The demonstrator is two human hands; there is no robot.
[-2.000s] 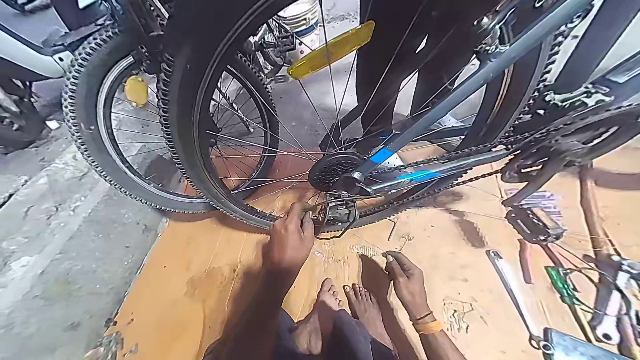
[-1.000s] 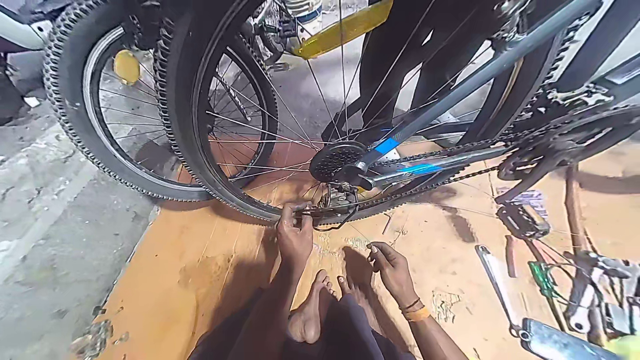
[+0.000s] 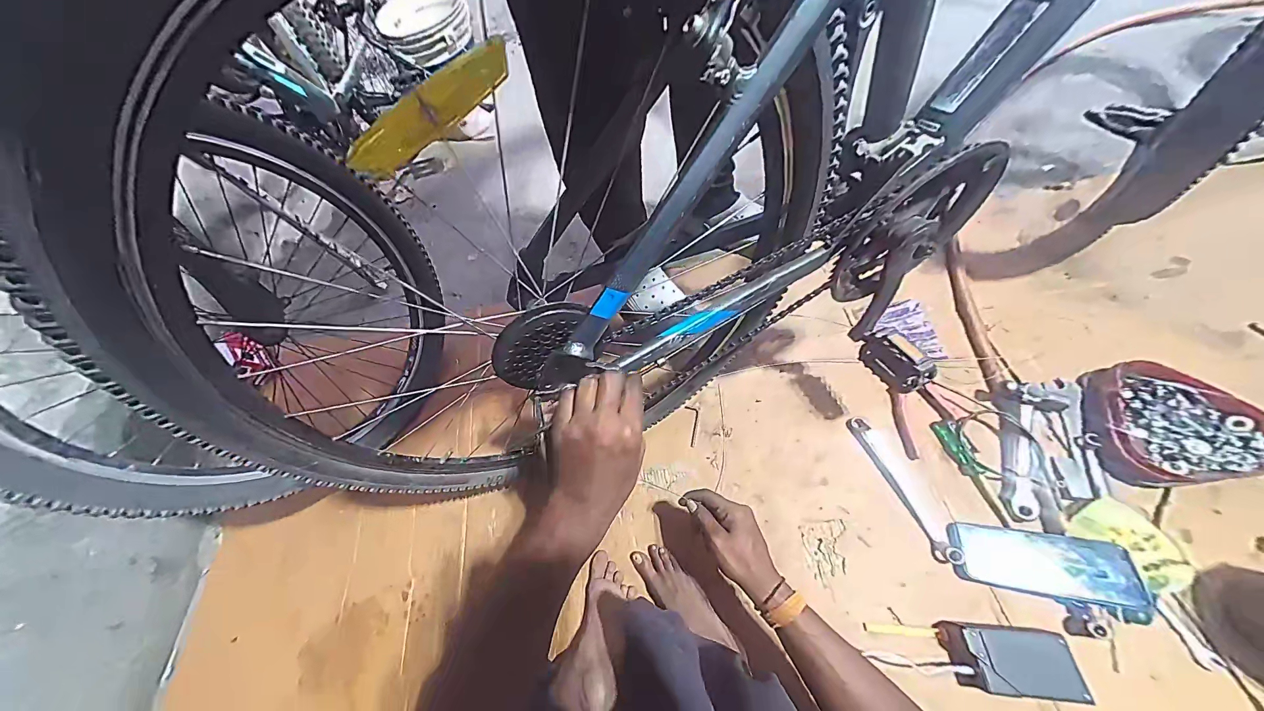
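Observation:
My left hand [image 3: 597,434] is at the bicycle's rear derailleur area, just below the rear cassette [image 3: 541,346]. Its fingers are curled there and cover most of the derailleur; what they touch cannot be made out. My right hand [image 3: 726,533] hovers lower, over the cardboard, thumb and forefinger close together; whether something small is between them cannot be told. The rear wheel's tyre [image 3: 395,476] curves to the left of my left hand. From the cassette the chain [image 3: 760,331] runs along the grey frame [image 3: 681,188] with blue marks to the crankset [image 3: 913,232].
On the cardboard at right lie a combination wrench [image 3: 899,489], a phone [image 3: 1052,568], a black flat box [image 3: 1027,662], green-handled pliers [image 3: 956,446] and a red tub of small metal parts [image 3: 1175,425]. Another bicycle wheel [image 3: 395,296] stands behind. A person's dark-trousered legs [image 3: 583,118] are beyond the frame.
My left hand has moved from the lower end of the derailleur up to just beneath the cassette. The view has shifted right, bringing the red tub into sight.

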